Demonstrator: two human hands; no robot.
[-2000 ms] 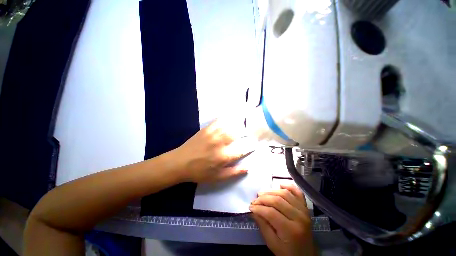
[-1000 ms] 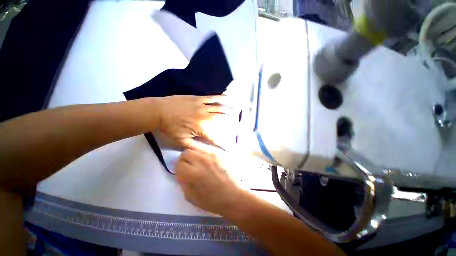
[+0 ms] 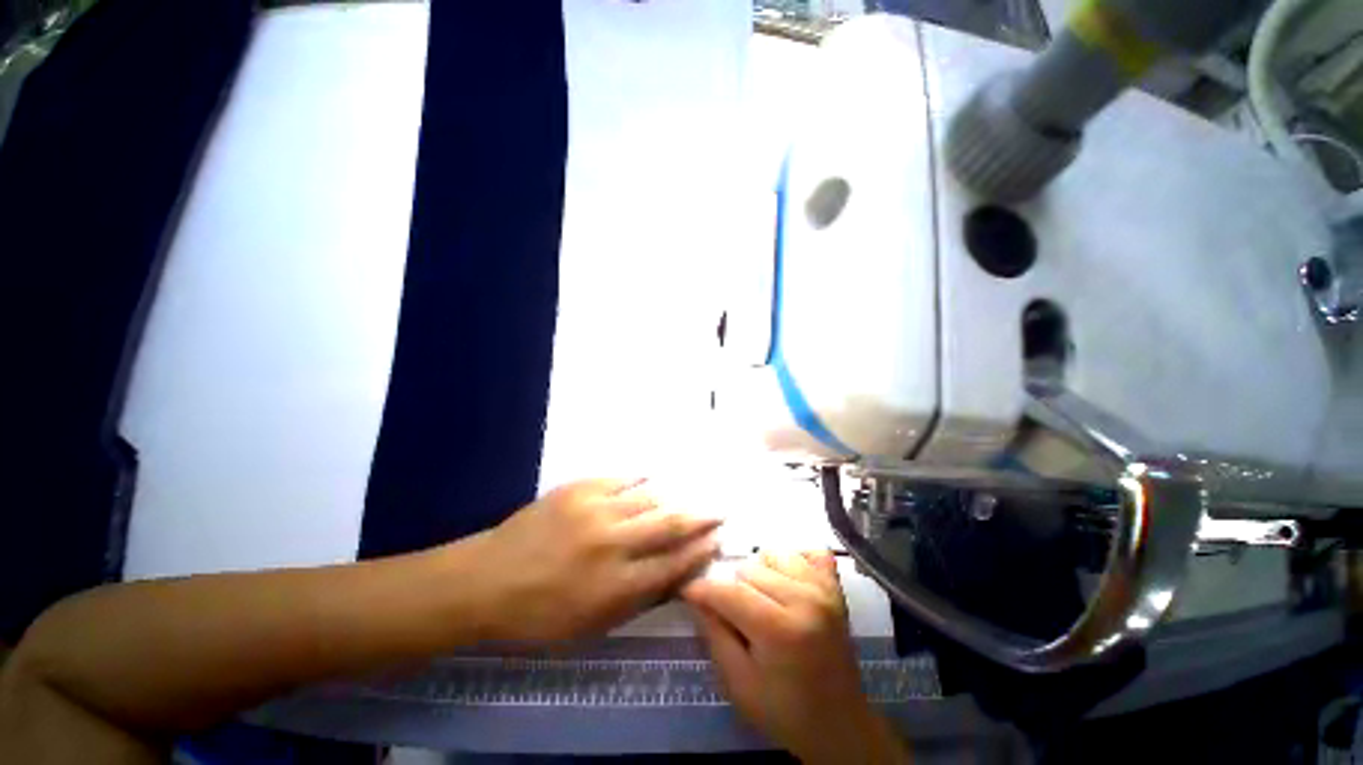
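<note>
A long navy panel [image 3: 476,254] lies flat on the white table, running from the top edge down to my left forearm. A white layer seems to lie along its right side, but it blends into the table. My left hand [image 3: 598,561] rests flat near the panel's lower right, fingers pointing right. My right hand [image 3: 785,613] is close beside it, fingertips pressed down just left of the presser foot area [image 3: 867,501]. Glare hides what lies under the fingertips; I cannot tell if they pinch cloth. The needle is not clearly visible.
The white sewing machine head [image 3: 860,239] fills the right, with a shiny metal guard loop [image 3: 1144,568] in front. Dark pieces [image 3: 987,575] lie right of the needle area. A dark stack of panels [image 3: 90,299] lies far left. A ruler strip [image 3: 598,683] runs along the near edge.
The navy panel was bunched and folded a second ago and now lies straight. My hands have moved down and right, from overlapping to side by side near the presser foot.
</note>
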